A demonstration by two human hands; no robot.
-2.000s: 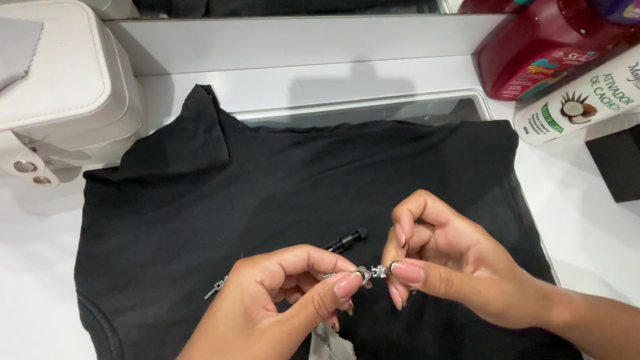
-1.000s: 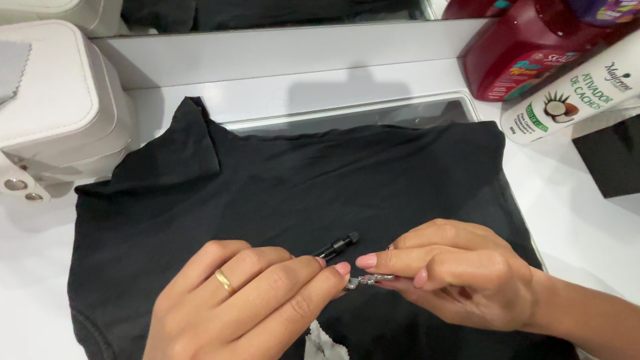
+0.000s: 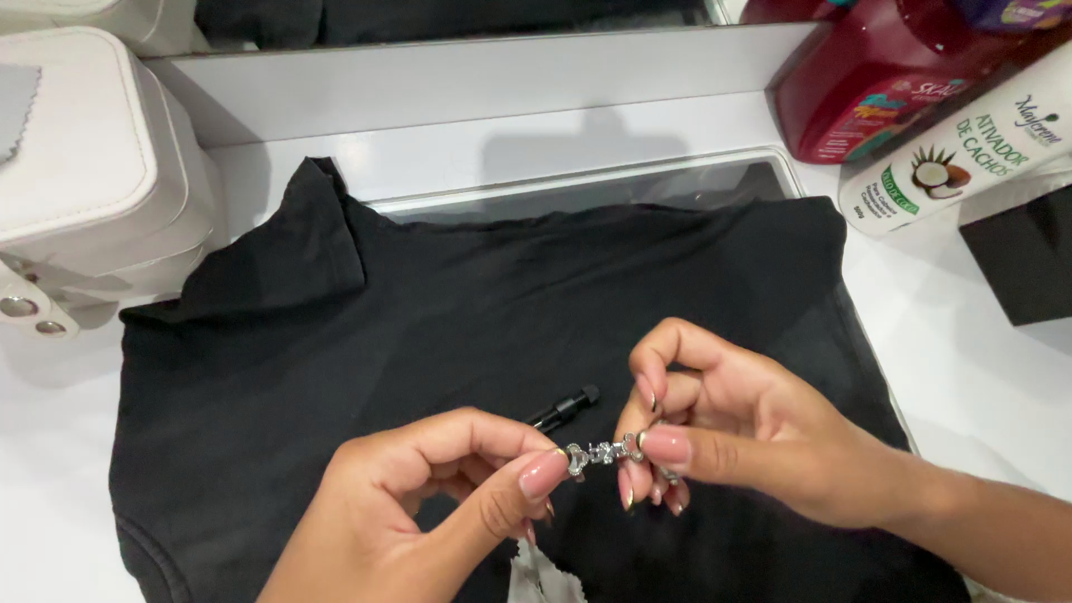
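Note:
A silver-coloured jewelry chain with ornate, sparkling links (image 3: 601,453) is stretched between my two hands above a black garment (image 3: 469,327). My left hand (image 3: 452,486) pinches its left end between thumb and index finger. The right part is held by my right hand (image 3: 737,427) between thumb and fingers, with more links partly hidden behind the fingertips. Just behind my left fingertips a black pen-like tool (image 3: 569,408) lies on the garment, its near end covered. A light grey cloth with a zigzag edge (image 3: 544,576) hangs or lies below my left hand; which one is unclear.
The garment covers most of a glass-topped panel with a white rim (image 3: 578,186). At the left stands a white case with snap buttons (image 3: 75,142). Farther right are a dark red bottle (image 3: 871,92), a white bottle (image 3: 946,159) and a black box (image 3: 1026,255). A mirror edge (image 3: 502,38) runs behind.
My left hand has turned since one second ago, so its thumb faces up and the ring is out of sight. My right fingers have spread, and more of the links show between the hands.

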